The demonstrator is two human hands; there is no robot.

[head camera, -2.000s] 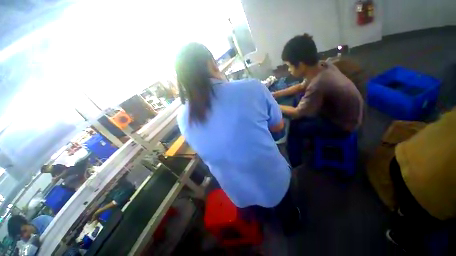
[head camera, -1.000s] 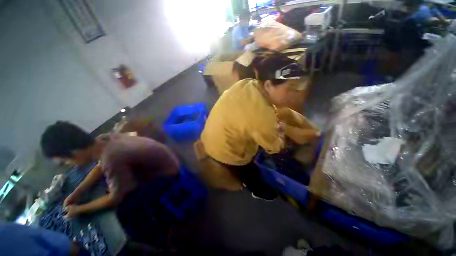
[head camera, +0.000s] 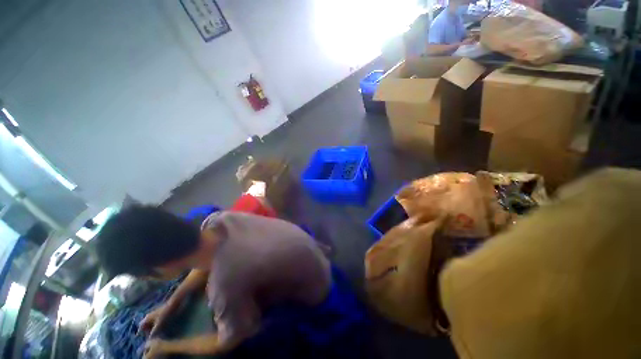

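Neither of my hands is in view. Nearest in front of me, a person in a dull pink shirt [head camera: 267,263] bends over a worktable [head camera: 195,313] at the lower left. Both of that person's hands are at a heap of blue-grey parts [head camera: 130,324]. At the right edge a blurred yellow sleeve or back [head camera: 555,280] of another person fills the lower corner. Brown sacks [head camera: 400,277] stand beside it, one open at the top with dark, shiny contents.
A blue crate [head camera: 336,189] holding dark parts stands on the grey floor mid-view. Behind are an open carton [head camera: 415,105], another carton [head camera: 531,105] and a large bag [head camera: 527,34]. A person in light blue [head camera: 447,29] is at the back. A fire extinguisher [head camera: 254,94] hangs on the wall.
The view has swung right from the conveyor, then partly back left and closer. The film-covered load has left the view. The yellow-clothed person now appears larger, at the right edge.
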